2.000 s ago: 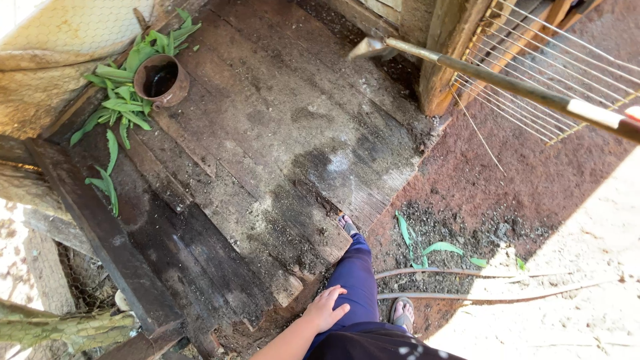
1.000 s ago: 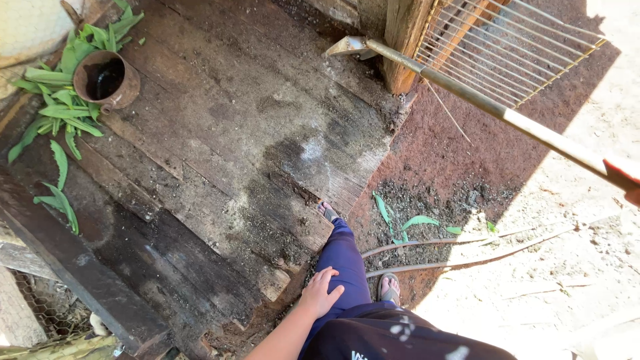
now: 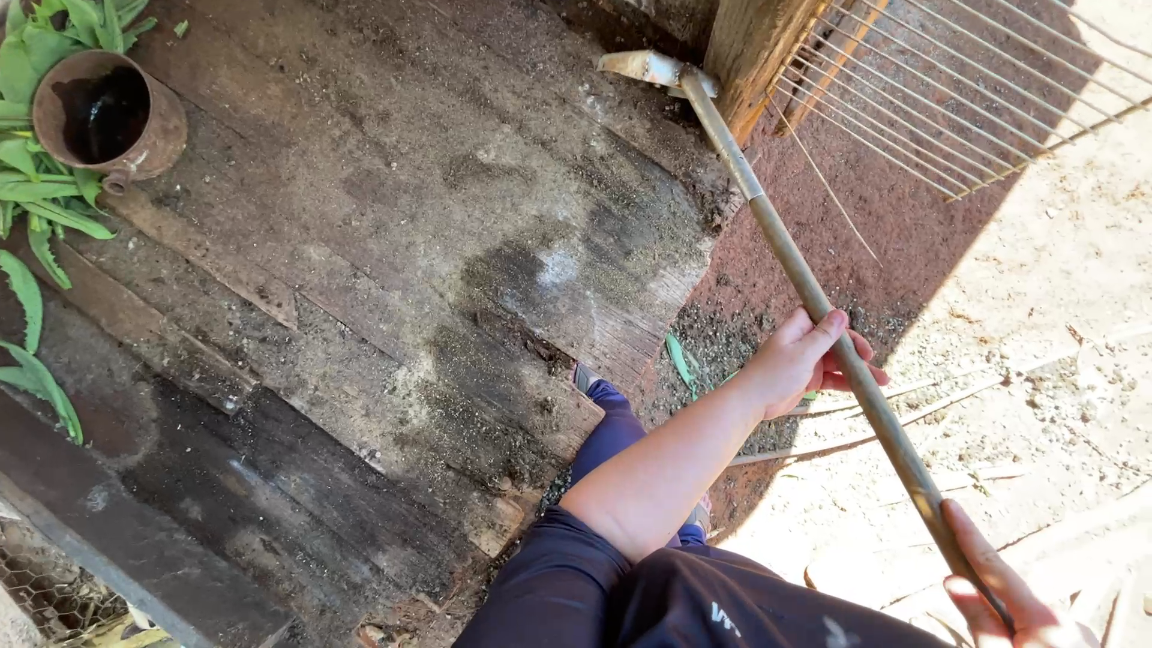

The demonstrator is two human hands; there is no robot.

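Note:
My left hand (image 3: 814,360) is around the middle of a long handle (image 3: 796,261), with the thumb on top. Lower right, near the handle's end, my right hand (image 3: 999,585) grips it too. At the far end a dirty metal blade (image 3: 643,67), like that of a hoe, rests on or just over the worn plank floor (image 3: 387,207), beside a wooden post. Dark damp patches and loose grit lie on the planks. A rusty metal pot (image 3: 157,126) with dark contents stands at the upper left among green leaves (image 3: 54,193).
The wooden post (image 3: 765,54) and a wire rack (image 3: 954,90) stand at the upper right. A dark beam (image 3: 117,531) edges the floor at the lower left, near wire mesh (image 3: 45,585). Thin hoses or sticks (image 3: 936,409) lie on the ground. My foot (image 3: 585,376) is at the broken plank edge.
My left hand has left my thigh and now holds the handle. The handle has swung to a steeper slant, its blade still near the post. My right hand has come into clearer view.

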